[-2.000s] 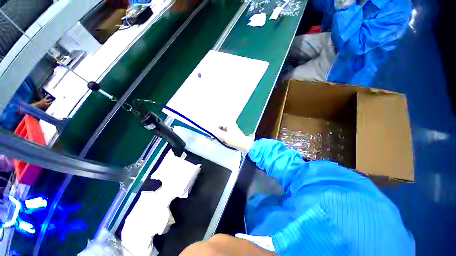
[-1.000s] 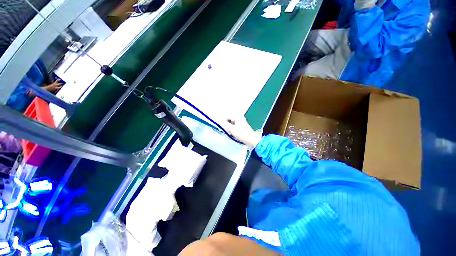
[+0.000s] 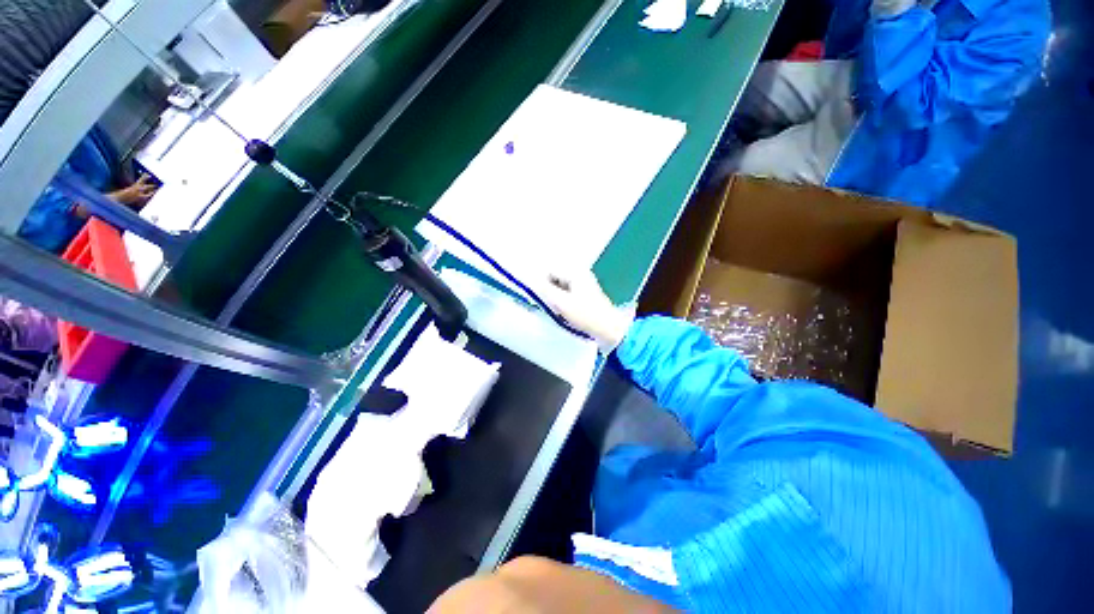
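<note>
My right hand [image 3: 589, 308], pale and seemingly gloved, rests at the tray's far right corner beside a white sheet [image 3: 564, 174]; its finger shape is blurred. My left hand is not identifiable. A black electric screwdriver [image 3: 414, 282] hangs over the tray's far end, its cord running towards my right hand. An irregular white fixture block [image 3: 402, 438] with a scalloped edge lies on a black pad [image 3: 498, 450] inside the pale tray [image 3: 534, 330]. A small dark speck lies on the white sheet.
Clear crinkled plastic [image 3: 254, 564] lies left of the tray. An open cardboard box [image 3: 954, 330] with clear parts stands at right. Glowing lamps [image 3: 72, 576], a red bin [image 3: 96, 288] and a curved metal rail [image 3: 180, 324] are at left. A blue-smocked person [image 3: 948, 84] sits beyond.
The view has shifted, so bench and box appear farther right and slightly higher. More crinkled plastic shows at lower left. My right hand stays by the tray's corner.
</note>
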